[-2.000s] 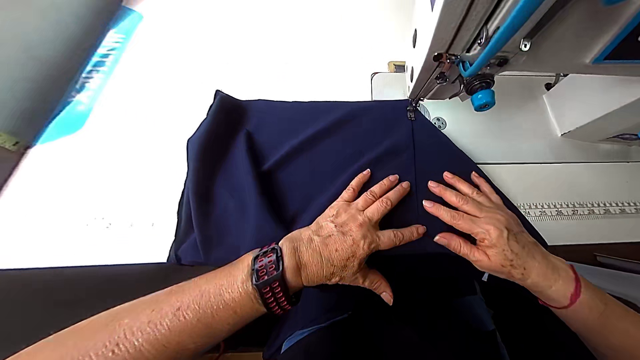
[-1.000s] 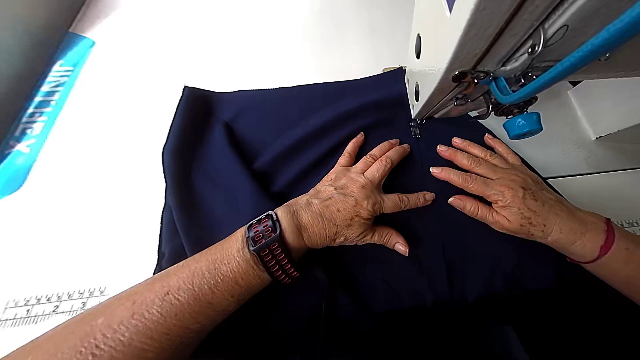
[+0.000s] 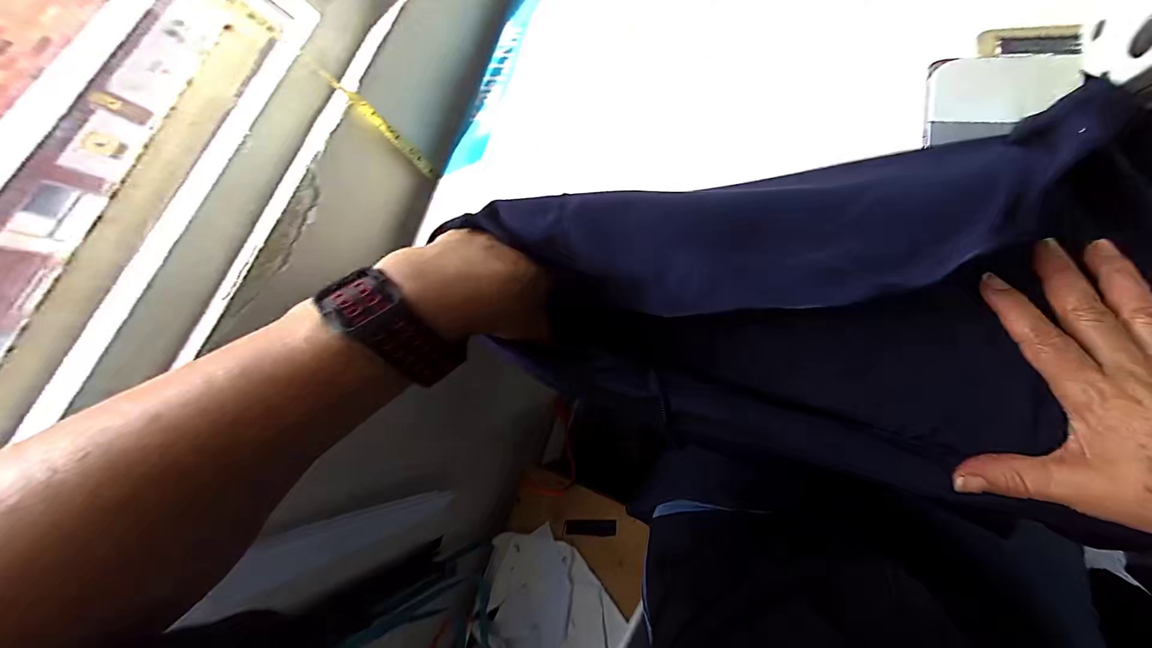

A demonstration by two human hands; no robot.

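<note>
Navy fabric (image 3: 765,238) stretches across the front of the white table, lifted and folded over at its left end. My left hand (image 3: 486,279), with a watch (image 3: 360,301) on the wrist, reaches into the fold at that end; its fingers are hidden under the cloth, so its grip does not show. At the right, my right hand (image 3: 1098,387) lies with spread fingers on the dark fabric. Only a pale edge of the sewing machine (image 3: 1116,45) shows at the top right; its needle and presser foot are out of view.
A yellow measuring tape (image 3: 387,126) hangs along the grey wall left of the table (image 3: 720,99), by a window frame (image 3: 243,180). Below the table are pale scraps (image 3: 531,576) and a brown board (image 3: 594,540). A blue strip with writing (image 3: 490,90) borders the table.
The view has swung far to the left. My left hand, flat on the fabric before, is now inside its folded left end. The cloth, spread flat before, is lifted and folded.
</note>
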